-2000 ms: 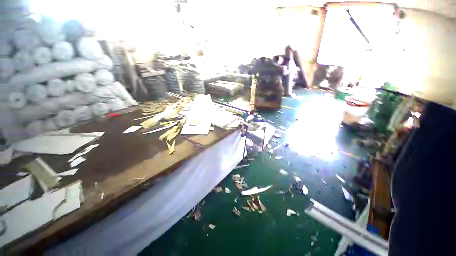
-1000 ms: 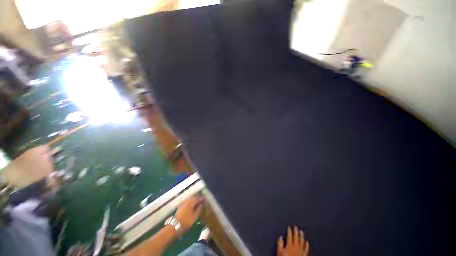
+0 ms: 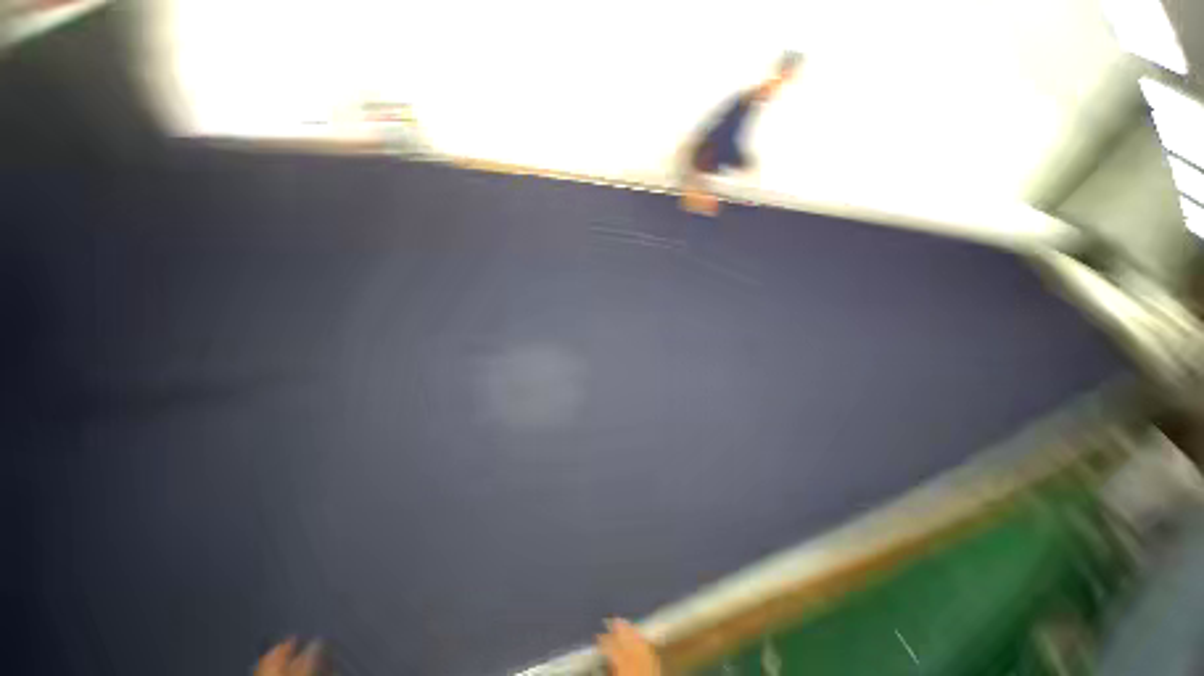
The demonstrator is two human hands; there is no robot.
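The dark navy fabric (image 3: 528, 383) covers nearly the whole table and looks mostly flat, though the view is blurred. My left hand (image 3: 289, 658) is cut off by the bottom edge of the picture; its fingers are apart over the fabric and nothing shows in them. My right hand (image 3: 630, 648) is also cut off at the bottom, beside the fabric's pale near edge (image 3: 805, 555). Its fingertips are too blurred to tell whether they grip the edge.
A person (image 3: 729, 136) in dark clothing stands across the table with a hand at the far edge. A small blurred object (image 3: 390, 126) is at the far edge on the left. Green floor (image 3: 911, 601) shows at lower right, with blurred grey shapes at the right edge.
The view has swung right along the table. My left hand has left the white rail and is now over the fabric. My right hand is now by the near edge. The person opposite has come into view.
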